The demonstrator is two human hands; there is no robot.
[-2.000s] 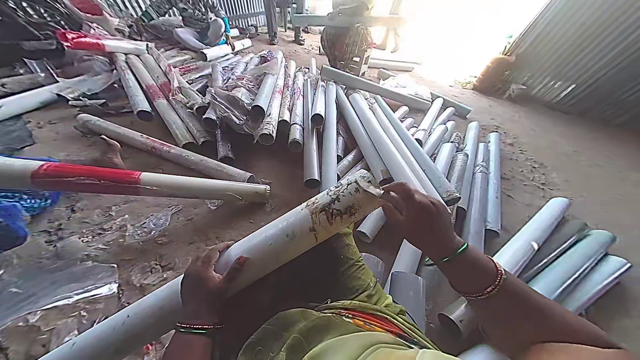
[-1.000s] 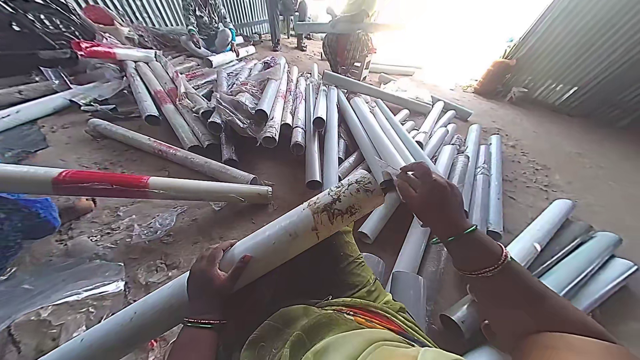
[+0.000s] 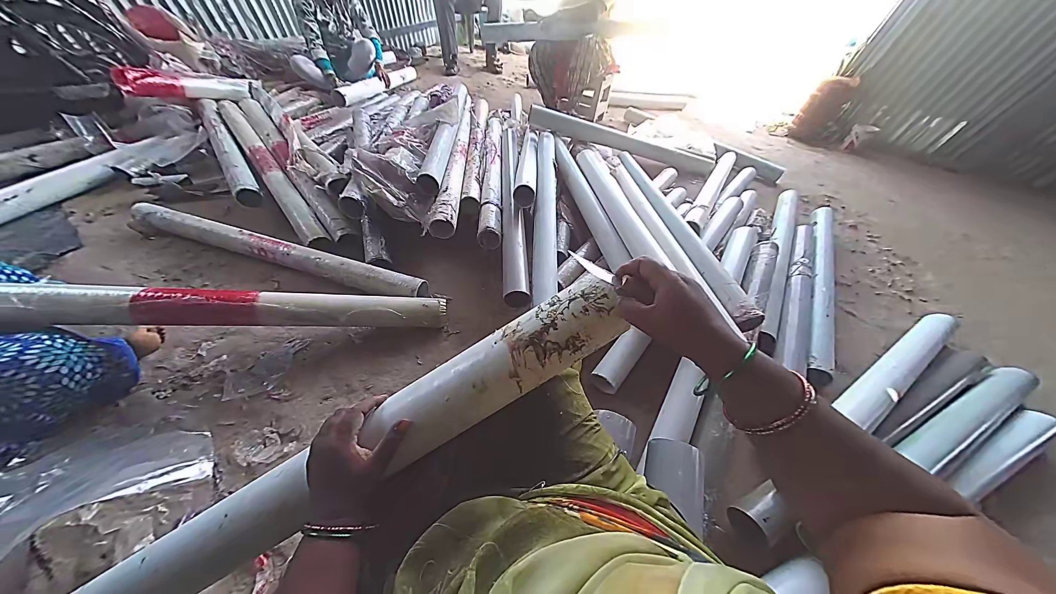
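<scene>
A white plastic pipe (image 3: 462,388) lies slantwise across my lap, its far end higher and to the right, with dark stains near that end. My left hand (image 3: 355,458) is wrapped round the pipe at its lower middle, thumb on top. My right hand (image 3: 660,301) is at the far end, its fingers pinched together beside the rim. A thin pale pointed piece (image 3: 591,266) sticks out from these fingers over the pipe's end; whether it is a blade or a strip of film, I cannot tell.
Many grey and white pipes (image 3: 635,214) lie heaped ahead. A red-banded pipe (image 3: 206,305) reaches in from the left, above a person's blue patterned clothing (image 3: 58,379). Clear plastic film (image 3: 124,470) lies at lower left. More pipes (image 3: 965,421) are at right. Other people are at the back.
My right hand has shifted slightly around the pipe's far end, and the pale pointed piece now shows over the rim. My left hand keeps its hold on the pipe.
</scene>
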